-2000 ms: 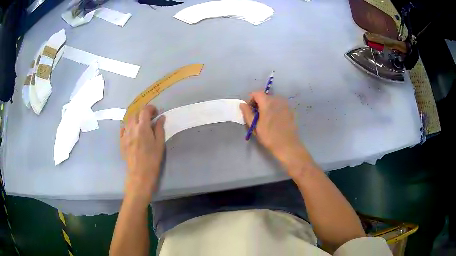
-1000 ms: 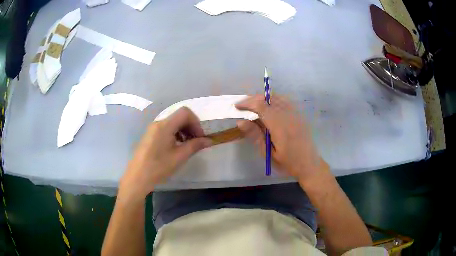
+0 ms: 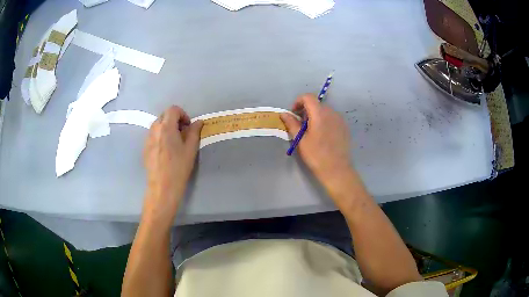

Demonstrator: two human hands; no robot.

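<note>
The tan curved marking template (image 3: 243,123) lies on top of a white curved collar piece (image 3: 243,134), whose white border shows above and below it. Writing shows on the template. My left hand (image 3: 171,151) holds the left end, thumb on the template, and hides that end. My right hand (image 3: 322,139) has its thumb on the template's right end and its fingers at the collar piece's end. The blue-purple marking pencil (image 3: 297,137) is held in my right hand, its pale patterned end pointing up and away.
Loose white collar pieces (image 3: 81,136) lie at left, with a straight white strip (image 3: 139,59) and white pieces with tan patches (image 3: 40,78) beyond. Layered white bands (image 3: 307,4) lie at the far edge. An iron (image 3: 446,81) stands at right beside a reddish-brown pad (image 3: 449,24).
The template, first lying beyond my left hand and then held nearer me, now lies on the white piece. My left hand has opened out along the left end. The view has shifted slightly.
</note>
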